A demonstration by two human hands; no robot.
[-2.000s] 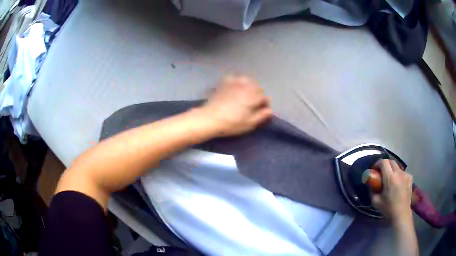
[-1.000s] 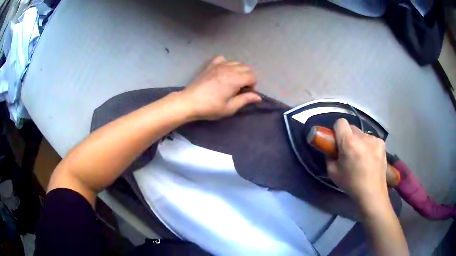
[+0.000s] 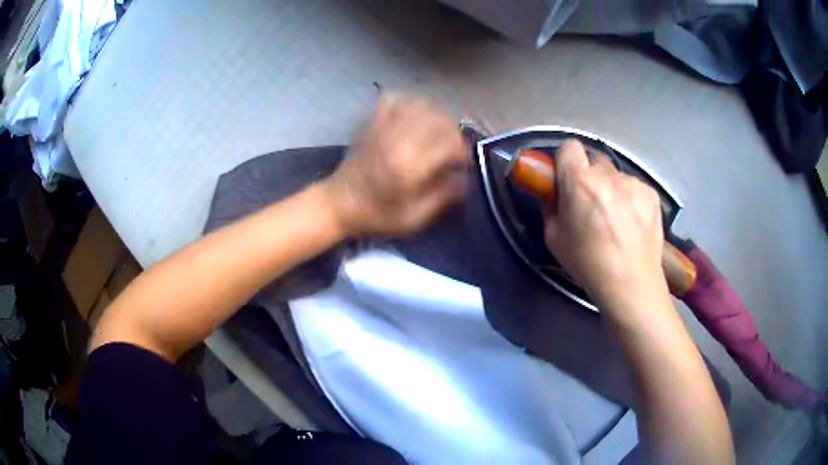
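The steam iron [image 3: 536, 232], black with a pale metal rim, lies on the dark grey facing [image 3: 536, 313] with its tip towards the facing's far edge. My right hand [image 3: 604, 218] is closed round its orange-brown wooden handle. My left hand [image 3: 404, 168] is blurred, at the facing's far edge just left of the iron's tip; its fingertips are not clear, so I cannot tell whether it pinches the cloth. The smooth pale blue-white backing [image 3: 418, 354] spreads on the near side of the facing.
The padded pale grey table [image 3: 227, 91] lies under the work. A maroon-pink hose [image 3: 735, 318] runs from the iron to the right edge. Grey and dark garments [image 3: 708, 41] lie at the far right. Pale crumpled cloth [image 3: 54, 100] hangs at the left. Cardboard [image 3: 95, 259] is at lower left.
The iron has slid left and away from me along the facing, up close to my left hand, with my right hand on it throughout. The hose trails after it. The view has also shifted.
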